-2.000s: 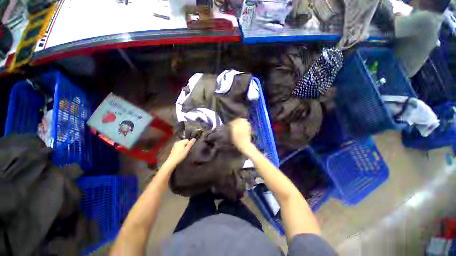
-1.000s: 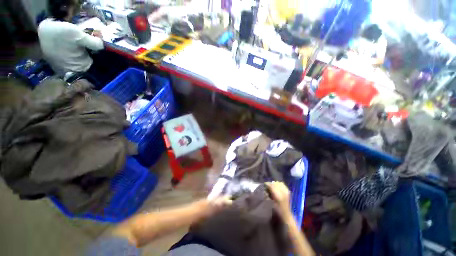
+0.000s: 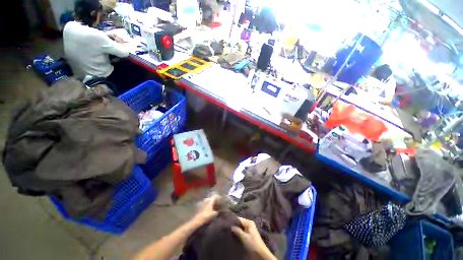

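Note:
A grey-brown garment piece (image 3: pixel 219 237) is held up in front of me at the bottom centre. My left hand (image 3: pixel 207 208) grips its upper left edge. My right hand (image 3: pixel 249 234) grips it on the right side. Below and beyond it, more brown garment pieces with white parts (image 3: pixel 264 189) are heaped in a blue crate (image 3: pixel 303 228), whose right slatted side shows. The lower part of the held piece is cut off by the picture's edge.
A large brown garment pile (image 3: pixel 71 137) lies over blue crates at left. A stool (image 3: pixel 194 148) with red legs stands left of centre. A white sewing table (image 3: pixel 218 84) crosses beyond. Brown cloth and dotted cloth (image 3: pixel 375 223) hang at right. A person (image 3: pixel 91 48) sits far left.
The view has swung up and left, showing more of the table and the left pile. Both hands have shifted on the brown piece and now sit close together at its upper part.

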